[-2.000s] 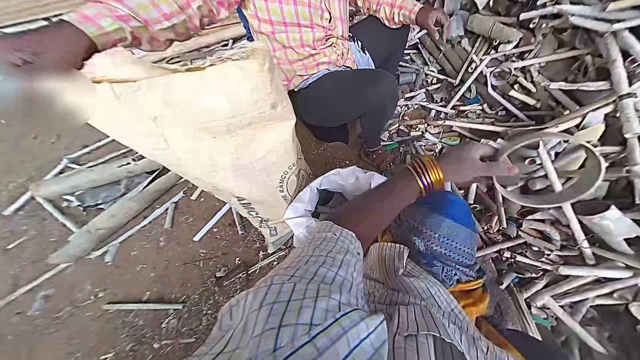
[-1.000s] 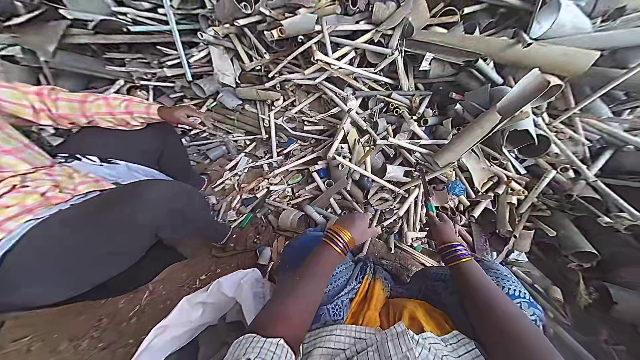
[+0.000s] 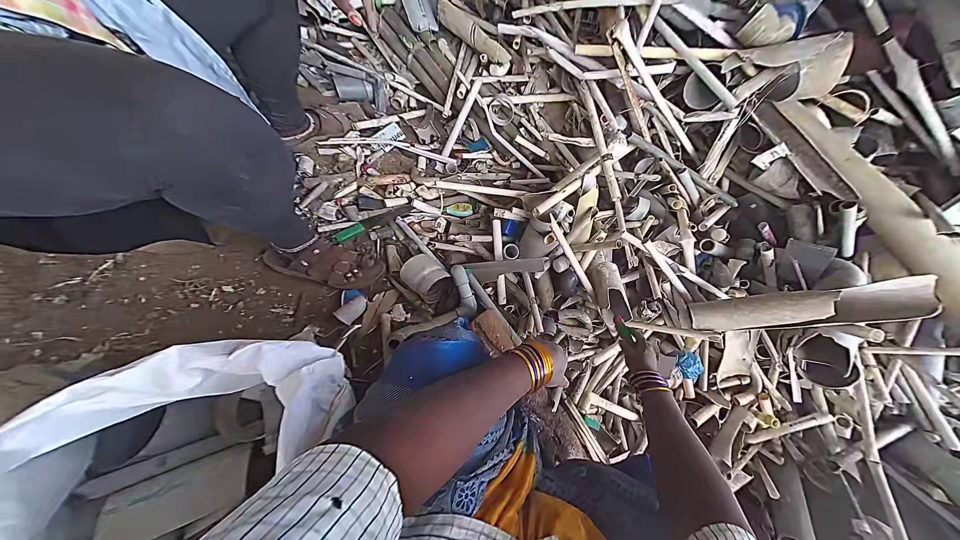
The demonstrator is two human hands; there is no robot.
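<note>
Above the near edge of the scrap pile, my left hand [image 3: 553, 363], with yellow and purple bangles, is curled; whether it holds something is hidden. My right hand [image 3: 637, 351] grips a knife-like tool [image 3: 622, 315] by its green handle, the dark blade pointing away from me. Both hands are low over cut plastic pipe pieces [image 3: 577, 255], thin and wide, many split or broken. Beyond my right hand lies a long split pipe piece [image 3: 810, 304]. A second green-handled knife [image 3: 367, 225] lies on the pile near the other person's foot.
An open white sack [image 3: 311, 375] at lower left holds flat and curved grey pieces. Another person's dark-clad leg [image 3: 142, 142] and sandalled foot [image 3: 322, 262] are at the left, with part of a hand [image 3: 360, 11] at the top. Bare soil [image 3: 172, 300] lies between leg and sack.
Two seconds ago my left hand held a wide pipe ring out over the pile; that ring is no longer in it. The view has swung from the other person's sack towards the pile.
</note>
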